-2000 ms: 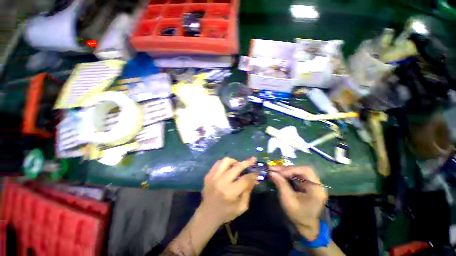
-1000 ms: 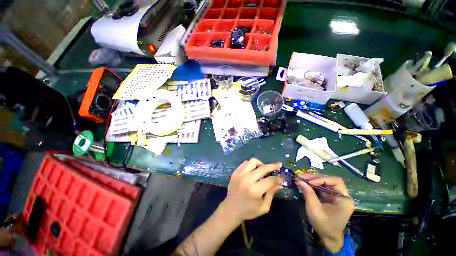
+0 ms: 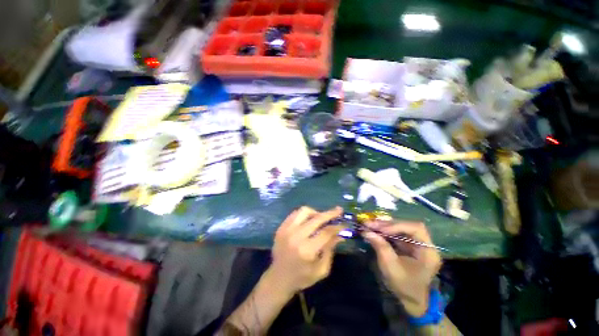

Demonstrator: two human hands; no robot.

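Observation:
My left hand (image 3: 303,246) holds a small dark shiny electronic unit (image 3: 347,226) between thumb and fingers at the bench's front edge. My right hand (image 3: 404,256), with a blue band at the wrist, holds thin dark tweezers (image 3: 410,241) like a pen, the tip end at the unit. Whether the tip touches it is too blurred to tell. Small gold-yellow bits (image 3: 373,215) lie on the green bench just behind the unit.
An orange-red parts tray (image 3: 266,64) stands at the back. Two white boxes (image 3: 374,111), a white wipe (image 3: 381,189) and a wooden-handled tool (image 3: 507,197) are at the right. A tape roll (image 3: 197,157) lies on label sheets at the left. Red trays (image 3: 79,282) are below.
The view has swung and blurred, so the bench things appear further left than one second ago. Both hands still hold the unit and tweezers at the front edge.

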